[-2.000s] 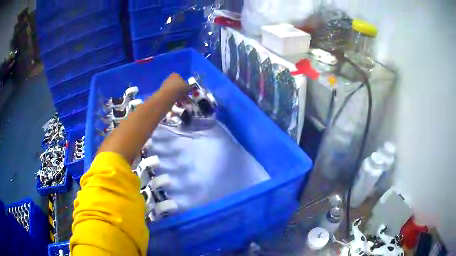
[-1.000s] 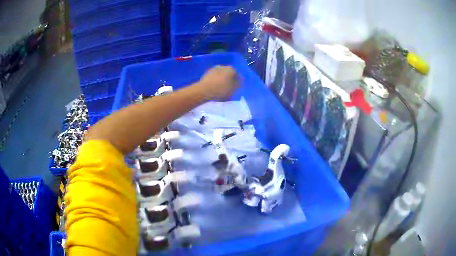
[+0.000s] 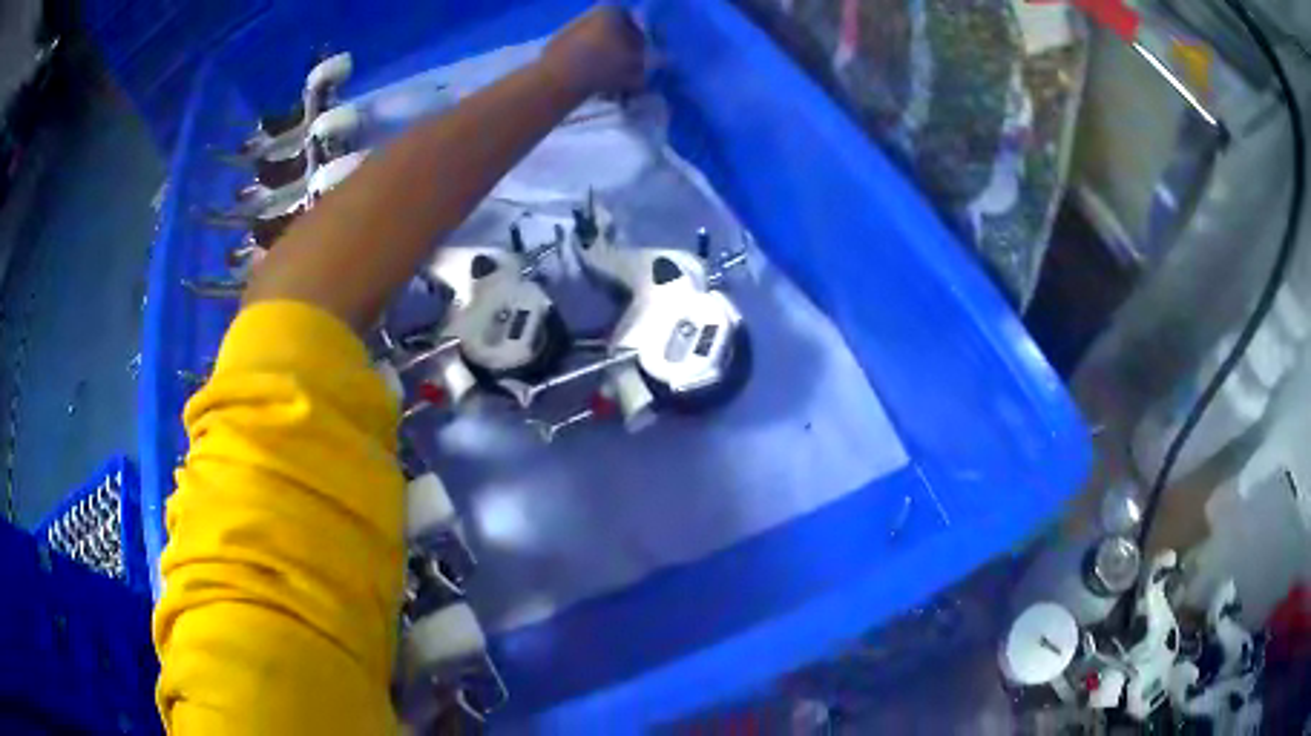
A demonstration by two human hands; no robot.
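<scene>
Two white model scooters, one on the left [image 3: 496,319] and one on the right [image 3: 683,338], lie side by side on the white liner sheet [image 3: 690,503] in a large blue crate [image 3: 920,324]. Dark parts and thin chrome rods show on them. More white models [image 3: 328,130] stand in a row along the crate's left side, partly behind my arm. My left hand [image 3: 597,51], bare with a yellow sleeve, is at the crate's far end, above the liner's far edge. Its fingers look curled, but whether it holds anything is hidden by blur. My right hand is not in view.
A white-lidded round container [image 3: 1040,643] and more white model parts [image 3: 1155,640] are at the lower right. A black cable [image 3: 1248,338] runs down the right side. A smaller blue crate [image 3: 89,529] with small parts is at the lower left.
The view has moved closer over the crate. The two loose models now lie side by side, turned differently from a second ago. My left hand stays near the crate's far end.
</scene>
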